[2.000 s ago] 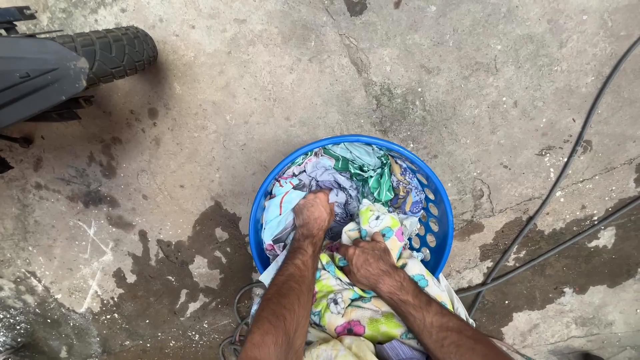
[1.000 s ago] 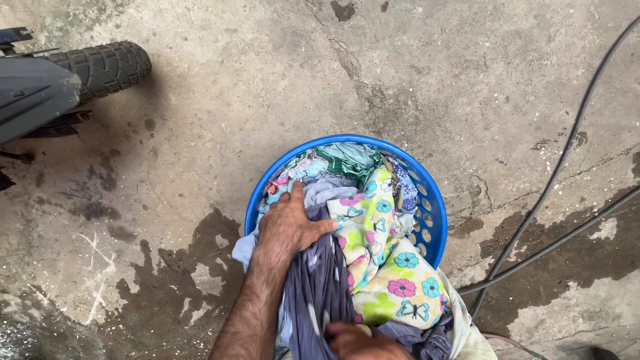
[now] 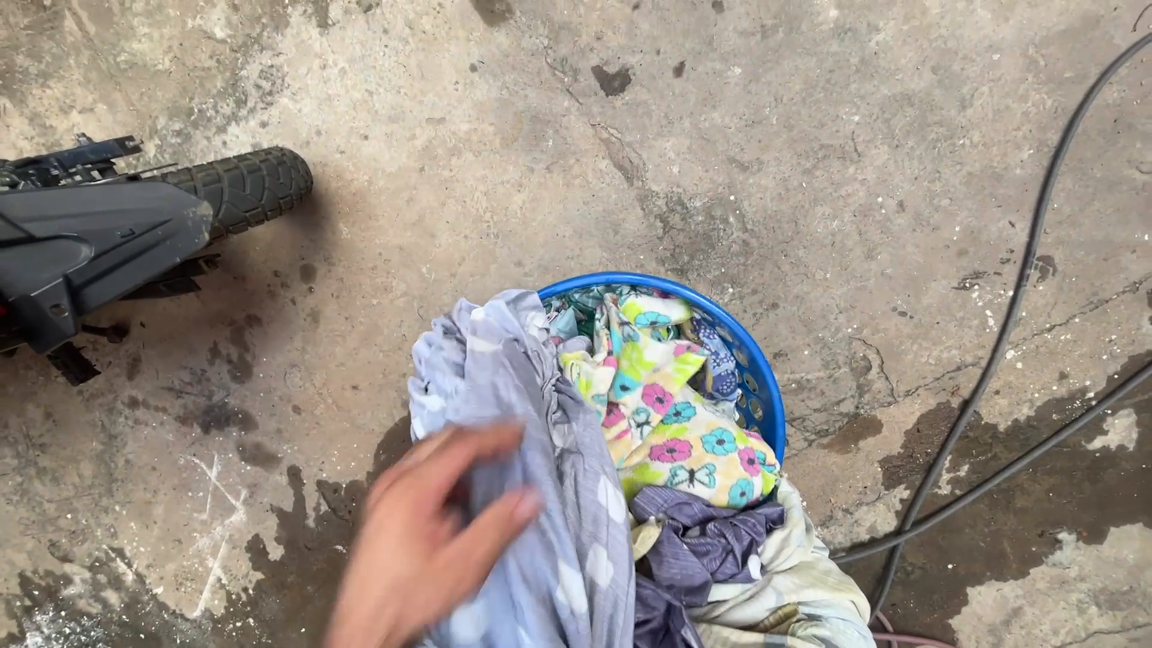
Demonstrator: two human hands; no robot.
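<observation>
A blue plastic laundry basket [image 3: 760,369] full of cloth stands on the ground at the lower middle. A grey-lavender cloth with white spots [image 3: 522,396] drapes over its left side and down past the bottom edge. My left hand [image 3: 441,531], blurred, is over this cloth with thumb and fingers apart, holding nothing that I can see. Right of it lie a floral and butterfly print cloth [image 3: 693,441], a dark purple cloth [image 3: 697,544] and an off-white cloth [image 3: 792,585]. My right hand is out of view.
A motorcycle's rear wheel [image 3: 247,189] and dark bodywork [image 3: 99,243] are at the left. Grey hoses or cables [image 3: 1017,288] run along the right side and cross. The ground is stained, cracked concrete [image 3: 450,135] with wet patches.
The grey-lavender cloth has been drawn out over the basket's left side and hides more of it. My right hand has gone out of view at the bottom.
</observation>
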